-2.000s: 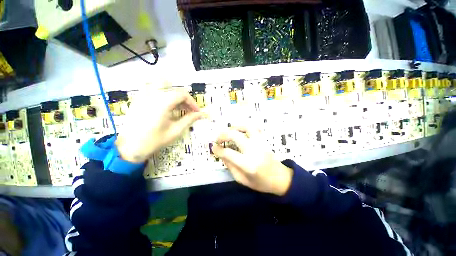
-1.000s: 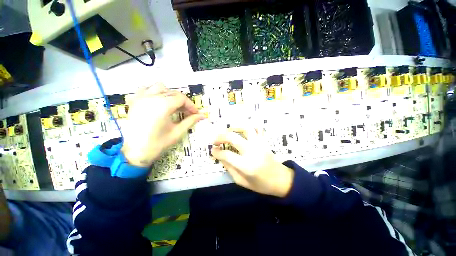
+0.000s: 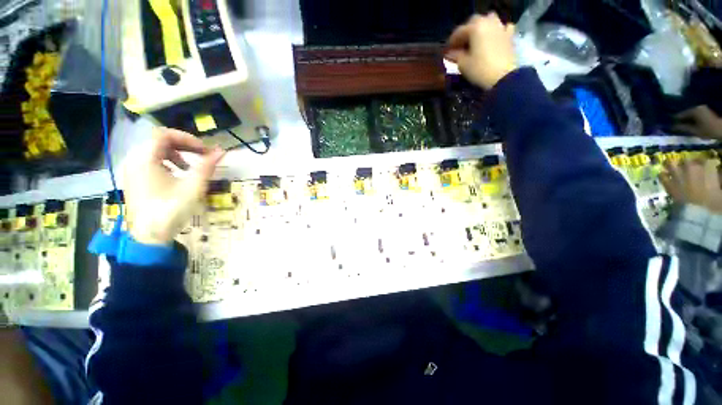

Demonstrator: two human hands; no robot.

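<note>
A long row of cream-white circuit boards (image 3: 309, 237) lies on a white rail, with yellow and black components along the far edge. My left hand (image 3: 170, 186), with a blue wrist strap (image 3: 134, 248), is raised over the left part of the row. Its thumb and forefinger meet in a pinch; anything between them is too small to tell. My right hand (image 3: 484, 51) is beyond the row, above the brown-red slatted stack (image 3: 372, 70) and the right-hand dark bin. Its fingers are curled together; whether they hold anything cannot be told.
Bins of green components (image 3: 342, 128) and mixed components (image 3: 405, 125) stand behind the row. A cream machine (image 3: 186, 47) stands at the back left, near yellow components (image 3: 43, 103). A blue heap (image 3: 594, 111) is at the right. Another person's hand (image 3: 693, 180) is over the boards at the right.
My right hand has left the boards and reached forward and right beyond the bins. My left hand has shifted left, still pinched. The view has shifted, showing more of the machine and stack.
</note>
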